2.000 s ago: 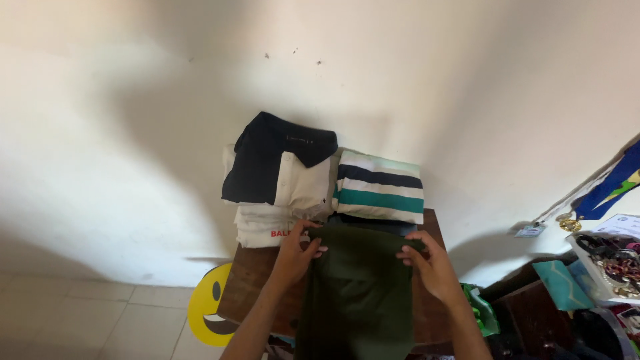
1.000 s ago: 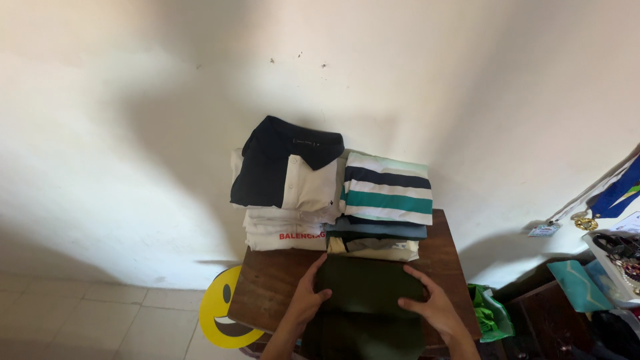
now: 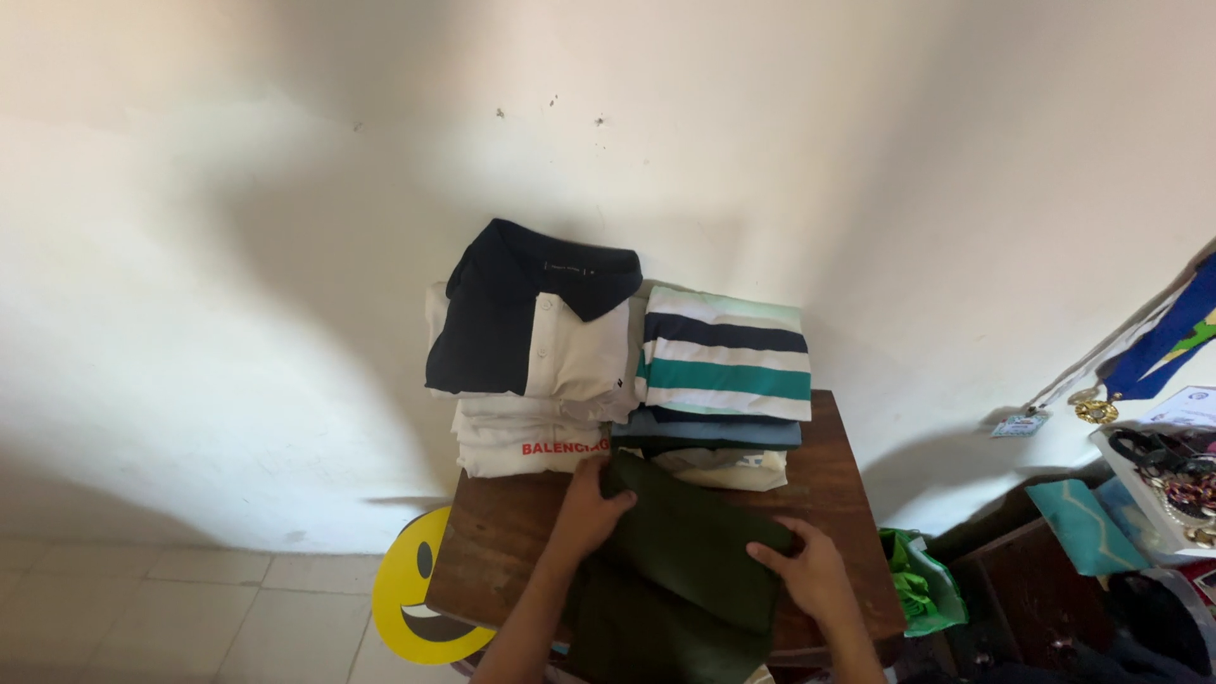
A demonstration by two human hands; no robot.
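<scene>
A dark green cloth (image 3: 689,551), partly folded over, lies slanted at the front of the wooden tabletop (image 3: 826,494). My left hand (image 3: 591,513) pinches its upper left corner, close to the white garments. The upper right corner is between the thumb and fingers of my right hand (image 3: 803,570). Behind the cloth stand two stacks of folded clothes. A navy and white polo shirt (image 3: 541,323) tops the left stack, above white garments (image 3: 494,442) with red lettering. On the right stack lies a striped shirt (image 3: 727,356) over blue-grey and cream garments (image 3: 760,467).
A pale wall rises behind the table. At the table's left is a round yellow smiley-face item (image 3: 418,589). To the right are a green bag (image 3: 917,584), a teal pouch (image 3: 1086,525), a tray of bracelets (image 3: 1173,484) and a hanging medal (image 3: 1095,410).
The green cloth was held level across one second ago; now it slants, its left corner higher and its right corner lower. Two seconds ago it covered part of the right stack's lower front.
</scene>
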